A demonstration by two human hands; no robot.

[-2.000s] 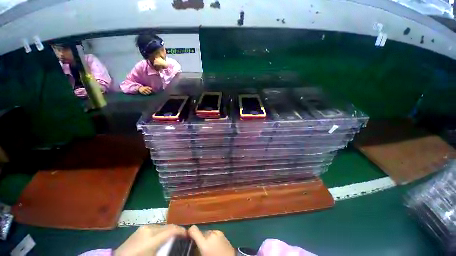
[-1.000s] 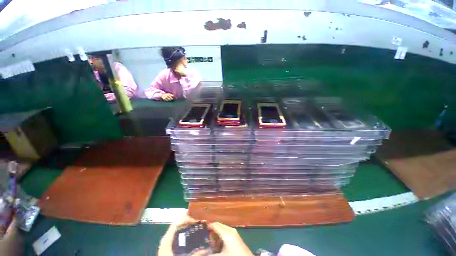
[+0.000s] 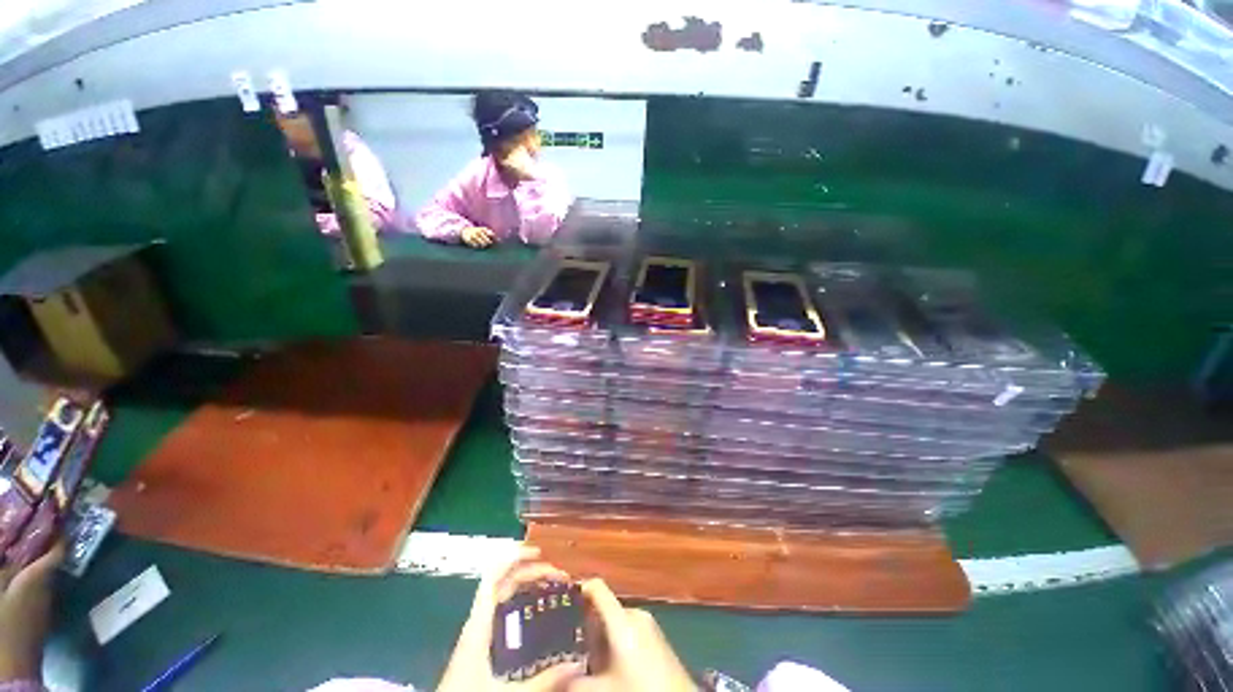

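Note:
My left hand (image 3: 479,635) and my right hand (image 3: 633,646) are at the bottom centre, close together. Between them they hold a small dark multi-slot piece (image 3: 548,630), with pale marks in a row and a white patch on its left side. Behind them stands a tall stack of clear blister trays (image 3: 757,433). Three closed flip phones lie on top: a left one (image 3: 568,291), a middle one (image 3: 664,289) and a right one (image 3: 783,307), with dark windows, pale gold rims and red edges. The stack rests on a reddish-brown wooden board (image 3: 744,565).
More boards lie left (image 3: 318,453) and right (image 3: 1163,466). Another person's hand (image 3: 27,608) is at the left edge by phones (image 3: 54,446). A white card (image 3: 130,604), blue pen (image 3: 181,662) and cardboard box (image 3: 95,318) are left. Clear trays (image 3: 1197,622) lie lower right. Two people in pink sit behind.
The view has swung left, so the stack sits further right. The dark piece is now turned up showing its marked face. The phones, other hand and pen at left have come into view.

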